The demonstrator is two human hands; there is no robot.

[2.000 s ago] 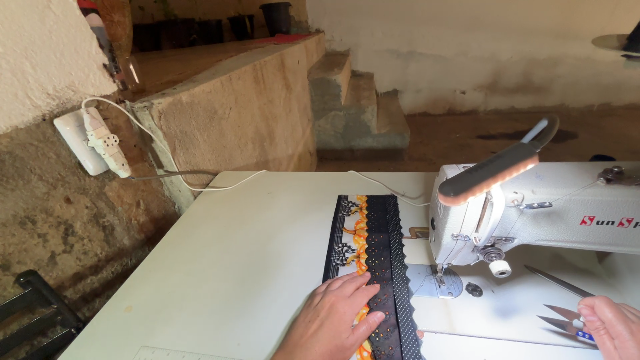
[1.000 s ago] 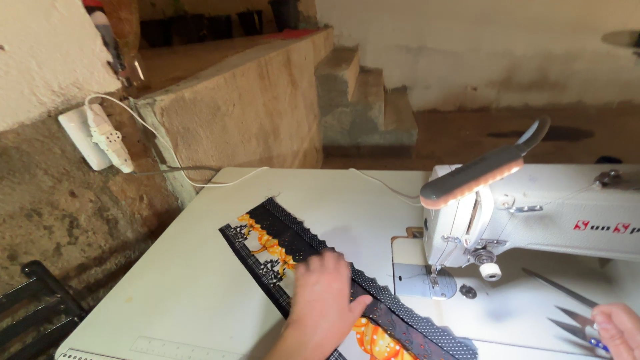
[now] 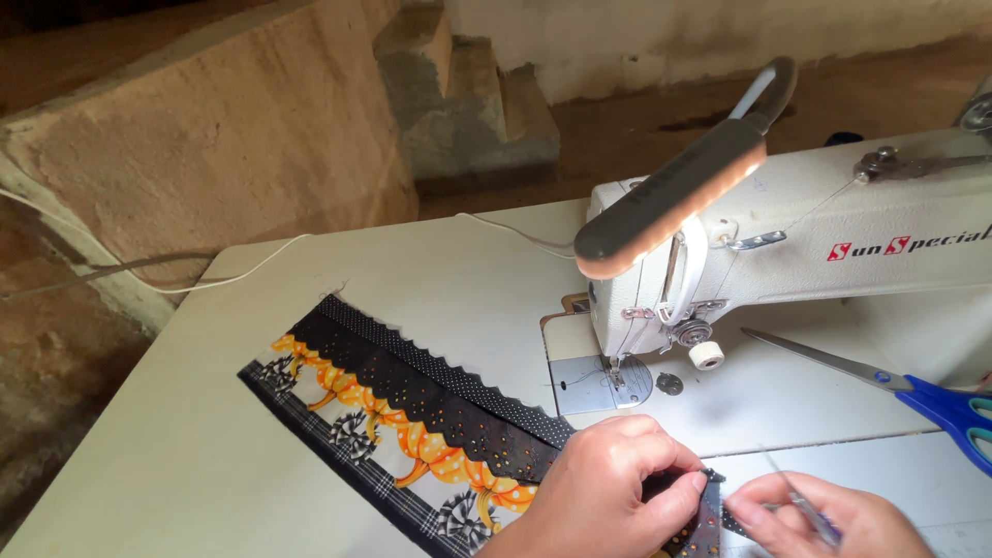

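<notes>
A sewn strip of patterned fabric (image 3: 418, 418), with orange pumpkins, black dotted bands and a plaid edge, lies slantwise on the sewing table. My left hand (image 3: 620, 480) pinches its near end between thumb and fingers. Close beside it on the right, my right hand (image 3: 814, 515) holds a small slim pointed tool (image 3: 810, 511), its kind unclear, and its fingertips touch the edge of the fabric. Blue-handled scissors (image 3: 903, 384) lie partly spread on the table at the right. Behind my hands stands a white industrial sewing machine (image 3: 783, 240), its needle area left of the scissors.
A lit lamp bar (image 3: 674, 198) hangs over the machine head. A round metal part (image 3: 669, 384) lies by the needle plate. A white cable (image 3: 225, 283) crosses the table's far left corner. Concrete steps (image 3: 473, 108) and a low wall (image 3: 287, 116) stand behind.
The scissors have left my right hand and now lie on the table; that hand holds the small pointed tool. My left hand has moved to the fabric's near end. The view has shifted closer.
</notes>
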